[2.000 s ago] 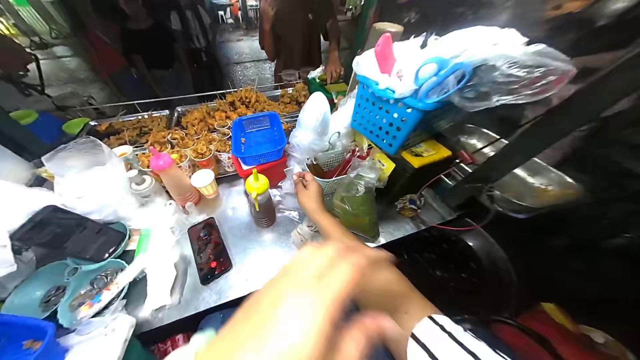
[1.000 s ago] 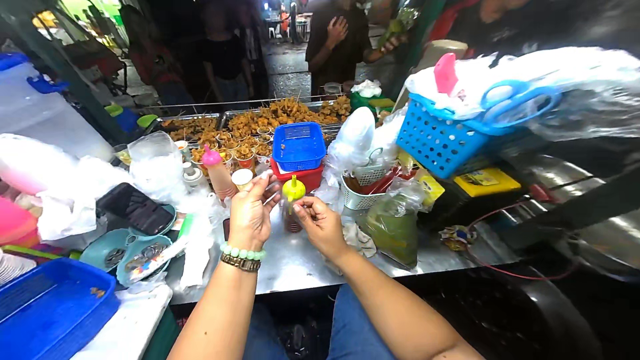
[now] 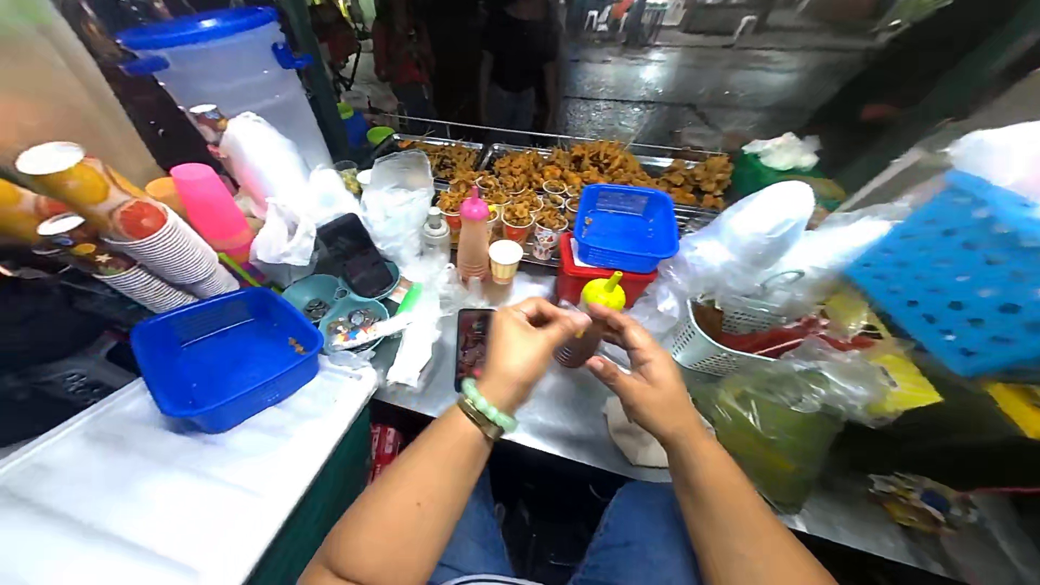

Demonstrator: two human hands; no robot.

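My left hand point(image 3: 528, 345), with a green bead bracelet at the wrist, has its fingertips pinched in front of a squeeze bottle with a yellow cap point(image 3: 603, 291); whether something small is between them I cannot tell. My right hand point(image 3: 642, 366) curves round the right side of that bottle, which holds dark sauce, with fingers apart. Just behind stand a paper cup point(image 3: 505, 258) and a squeeze bottle with a pink cap point(image 3: 474, 240). A phone point(image 3: 471, 345) lies beside my left hand. A blue plastic basket point(image 3: 626, 227) sits on a red container point(image 3: 601, 283).
Trays of fried food point(image 3: 569, 171) and filled cups line the back. At left are stacked paper cups point(image 3: 175, 252), a blue basin point(image 3: 223, 357) and a teal coin tray point(image 3: 353, 317). At right stand a white basket point(image 3: 703, 345), a green-filled bag point(image 3: 772, 439) and a hanging blue basket point(image 3: 959, 276).
My left hand, above the bottle beside a paper cup one second ago, is now lower, in front of the bottle. The view has swung left. The person across the counter is no longer clearly seen.
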